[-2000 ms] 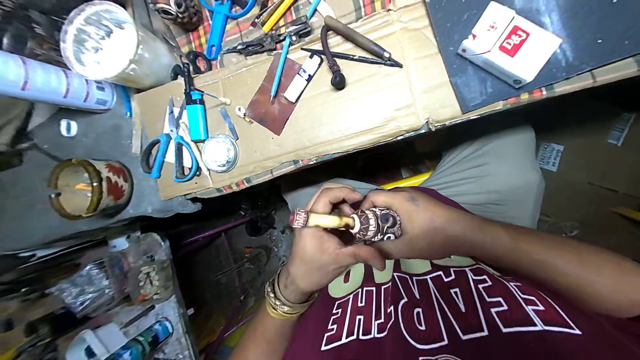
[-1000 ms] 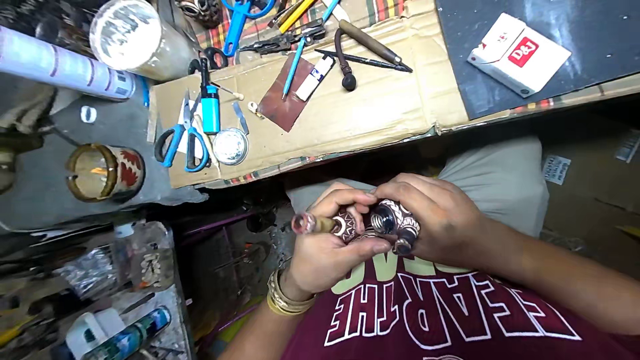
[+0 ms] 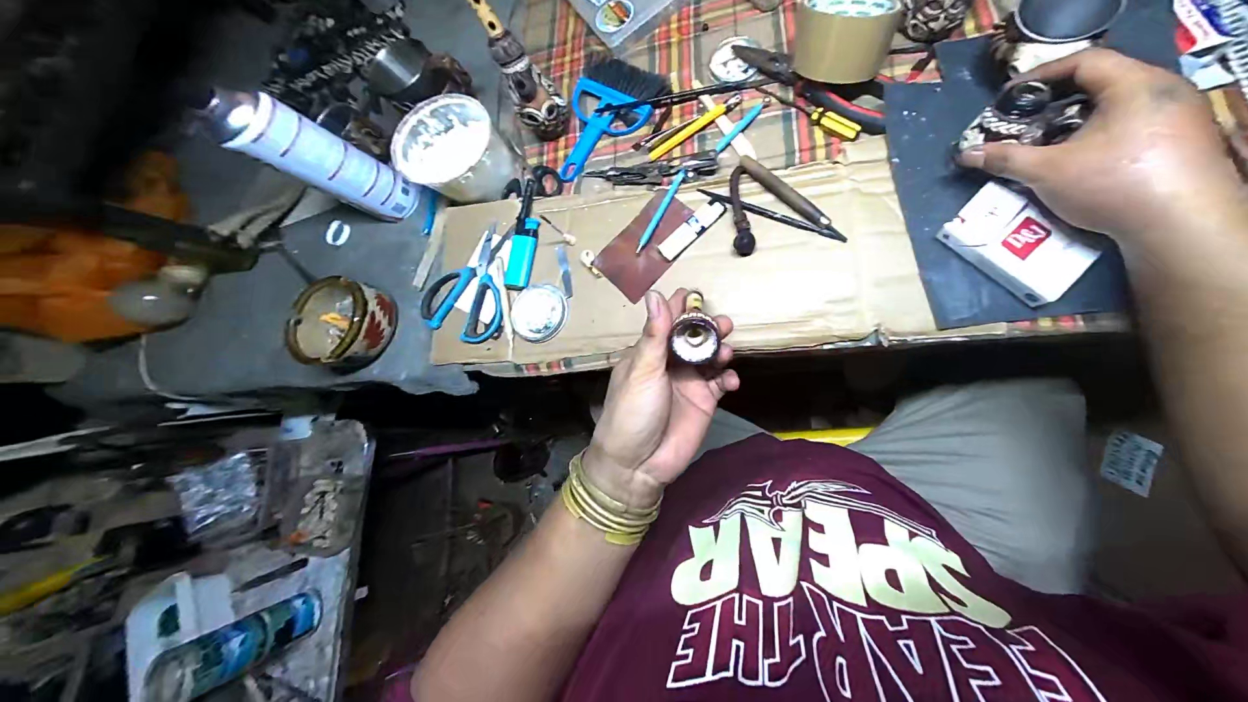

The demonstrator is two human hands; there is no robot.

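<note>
My left hand [image 3: 668, 390] holds a small carved piece [image 3: 694, 336] with a round, hollow end facing up, just off the table's front edge. At the right, my right hand [image 3: 1121, 146] grips a dark and white carved piece [image 3: 1009, 122] with a round black opening, above a dark sheet [image 3: 916, 195]. Just below that hand lies a white and red cigarette pack [image 3: 1024, 244]. Between the hands, on flattened cardboard [image 3: 829, 302], are a wooden-handled tool [image 3: 785, 192], a blue pencil-like stick [image 3: 663, 212] and a brown leather-like patch [image 3: 624, 263].
Blue-handled scissors [image 3: 478, 292], a turquoise lighter [image 3: 523, 253] and a round tin [image 3: 539, 312] lie on the cardboard's left. A patterned cup [image 3: 375, 322] stands farther left. Behind are a white tub [image 3: 453, 146], a blue brush [image 3: 590, 127], pliers [image 3: 770, 63] and a tape roll [image 3: 846, 39].
My hands were together at my lap; now they are apart. The right has moved to the table's right side with the black-mouthed carved piece, the left toward the front edge with the other.
</note>
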